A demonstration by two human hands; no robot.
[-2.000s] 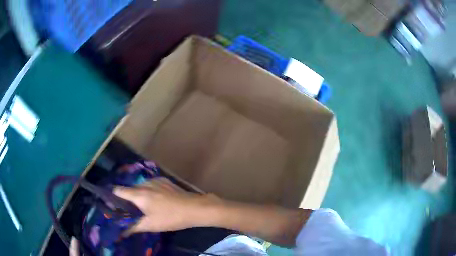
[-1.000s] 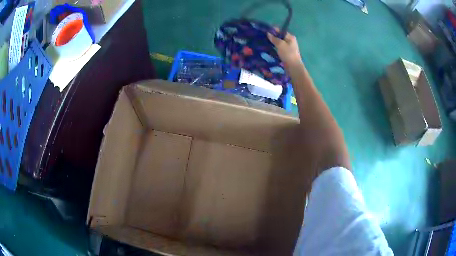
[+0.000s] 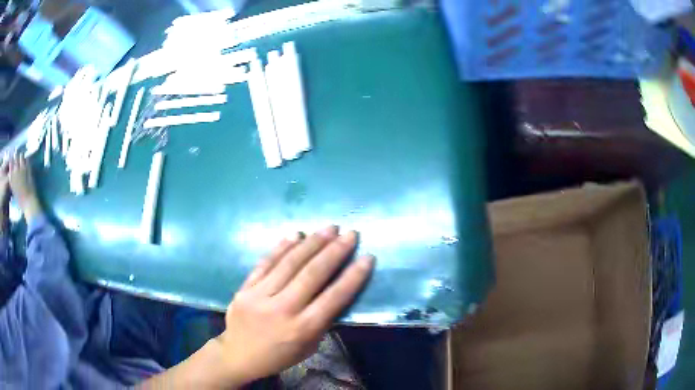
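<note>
My left hand lies palm down near the front edge of the glossy green bench, fingers a little apart, holding nothing visible. Its bare forearm comes in from the lower left. My right hand is not in view. Three white tubes lie side by side beyond my hand. A single white stick lies to their left, nearer the front edge. White sticks are heaped toward the back, with small springs or metal bits beside them.
An open carton stands right of the bench. A blue perforated crate is at the upper right, above a dark red surface. At the left edge, another person's hand and blue-grey sleeve are at the bench.
The view has swung from the carton and floor to the bench. My right hand and the patterned bag it held have left the picture. My left hand now shows on the bench.
</note>
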